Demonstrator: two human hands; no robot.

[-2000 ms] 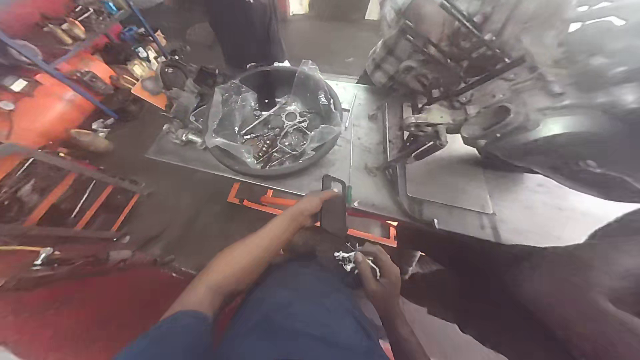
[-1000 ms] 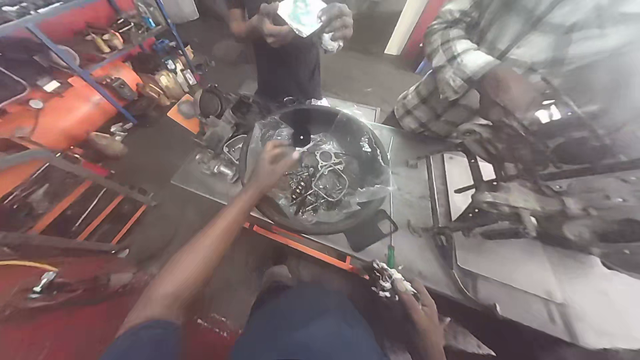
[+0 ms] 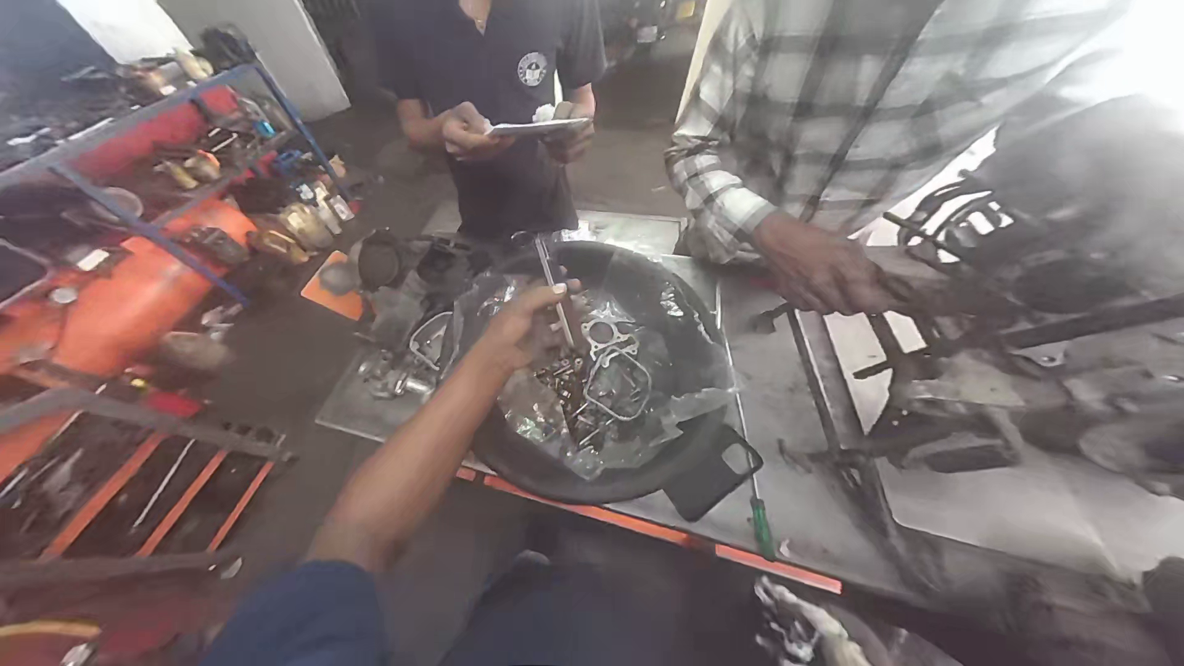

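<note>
My left hand (image 3: 532,324) is over a round black basin (image 3: 592,495), its fingers closed on a slim, long object (image 3: 558,291), perhaps a phone seen edge-on. Clear plastic (image 3: 532,421), metal gaskets (image 3: 618,379) and small bolts (image 3: 564,379) lie in the basin. At the bottom edge, my right hand (image 3: 837,646) is partly cut off and blurred, with a crumpled, stained white rag (image 3: 786,615) at its fingers. A black phone case (image 3: 708,476) rests against the basin's lower right rim. To its right lies a green-handled screwdriver (image 3: 760,529).
Across the metal table (image 3: 786,499), a person in a dark shirt (image 3: 499,83) holds a flat pale item (image 3: 536,127). A person in a checked shirt (image 3: 814,111) reaches toward an engine assembly (image 3: 999,416) at right. Metal parts (image 3: 393,375) sit left; a cluttered shelf (image 3: 148,231) stands beyond.
Two seconds ago my left hand held the dark phone or case near the table's front edge; now it is over the basin. The person across has lowered the pale item. The view has shifted.
</note>
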